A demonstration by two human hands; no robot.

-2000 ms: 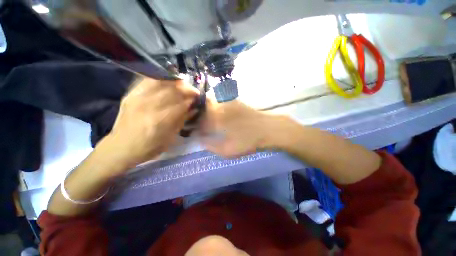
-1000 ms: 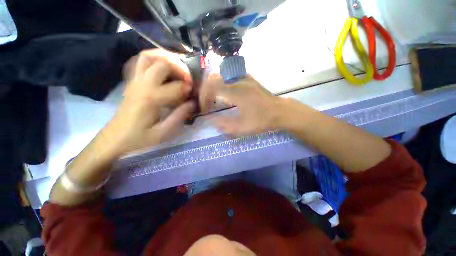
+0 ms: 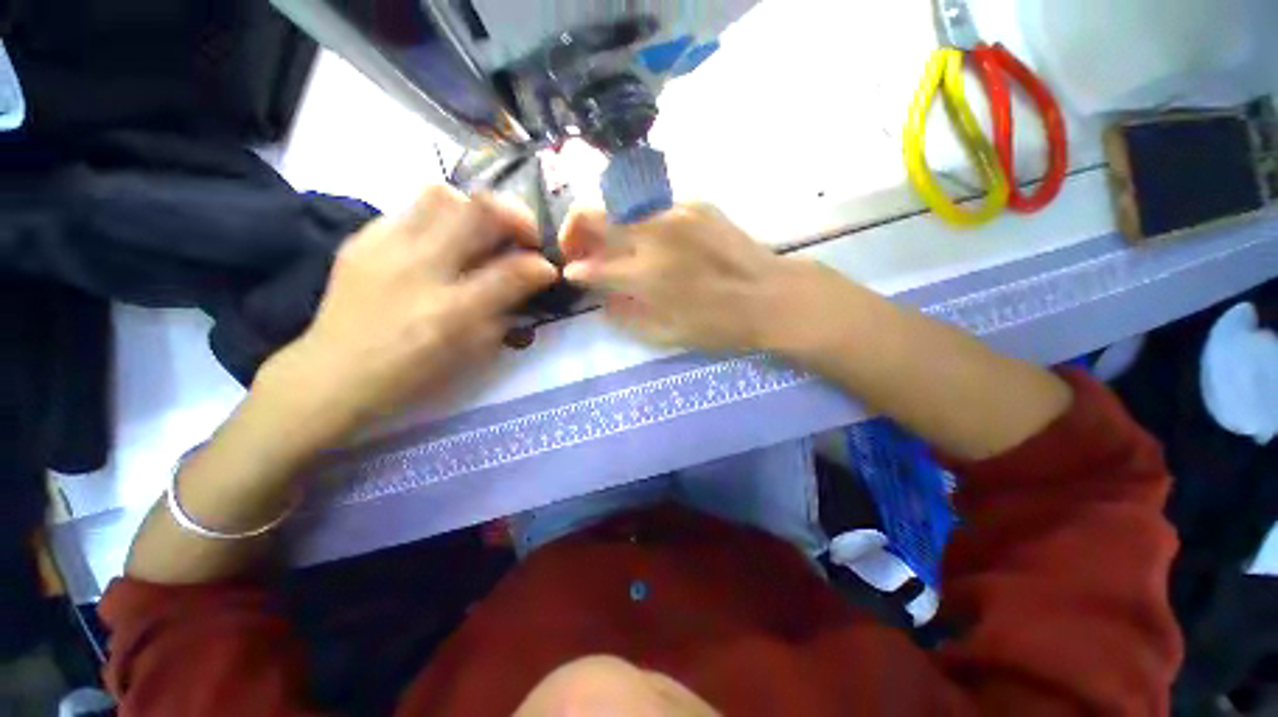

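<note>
My left hand (image 3: pixel 421 287) and my right hand (image 3: pixel 687 277) meet just in front of the needle area, fingertips close together. Both pinch a small dark piece of fabric (image 3: pixel 568 297), mostly hidden by the fingers. The sewing machine's presser foot and needle area (image 3: pixel 544 147) is right behind the fingertips. A grey ribbed knob (image 3: pixel 636 182) stands just behind my right hand. A large black garment (image 3: pixel 168 224) is draped on the table at the left, beside my left hand.
Scissors with yellow and red handles (image 3: pixel 984 140) lie right of the machine. A dark rectangle with a brown edge (image 3: pixel 1191 171) lies further right. The table's front edge carries a printed scale (image 3: pixel 561 427). A blue plastic basket (image 3: pixel 904 497) and white and black pieces are below.
Both hands have stayed near the needle, and the fingertips have come together around the dark piece. The hands look less blurred. The whole view has shifted slightly.
</note>
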